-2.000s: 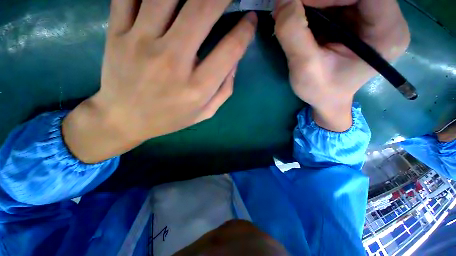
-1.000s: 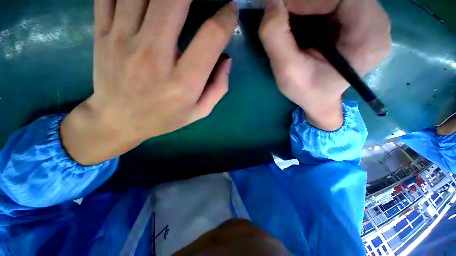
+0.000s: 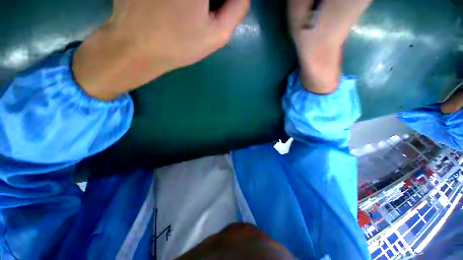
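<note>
My left hand [image 3: 162,35] is over the green bench at the top left. Its fingers are cut off by the top edge, so what they hold or touch is hidden. My right hand [image 3: 327,33] is at the top right of centre, blurred and also cut off by the top edge. A short piece of the dark pen-like tool [image 3: 313,16] shows against my right hand; the rest is hidden or out of the picture. The small pale piece is out of view.
The green bench [image 3: 213,101] lies between my forearms, with its near edge at my blue smock [image 3: 315,203]. Another person's blue sleeve and part of a hand [image 3: 452,103] are at the right edge. White racks [image 3: 406,213] stand at the lower right.
Both hands have moved up and partly out of the picture. Most of the dark tool, which pointed down to the right from my right hand, no longer shows. The pale piece has left view.
</note>
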